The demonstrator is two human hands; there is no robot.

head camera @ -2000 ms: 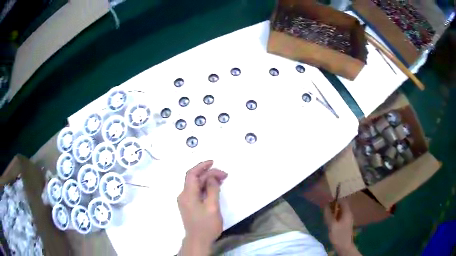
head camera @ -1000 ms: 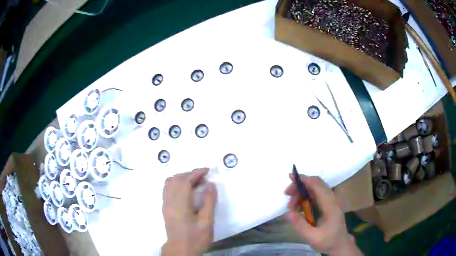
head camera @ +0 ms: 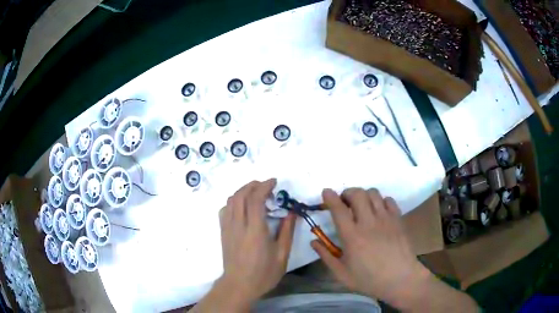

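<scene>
My left hand (head camera: 254,235) holds a small white part with a dark round centre (head camera: 282,198) between thumb and fingers, low over the white sheet. My right hand (head camera: 368,235) holds pliers with dark jaws and orange handles (head camera: 325,239), the handles spread. The jaw tips are at the dark centre of the part; whether they grip it cannot be told. Several like parts stand in loose rows on the sheet, one of them (head camera: 282,132) just beyond my hands. Thin grey tweezers (head camera: 395,134) lie at the sheet's right.
White spoked housings (head camera: 104,153), some with thin wires, stand at left. A box of white parts (head camera: 18,257) is at far left. A box of tiny dark bits (head camera: 398,55) is at upper right. A carton of metal cylinders (head camera: 490,244) and a long wooden handle (head camera: 521,85) are at right.
My right hand brought the pliers in from the right to my left hand. The small part that stood in front of my left hand is now in it. The pliers' handles have spread.
</scene>
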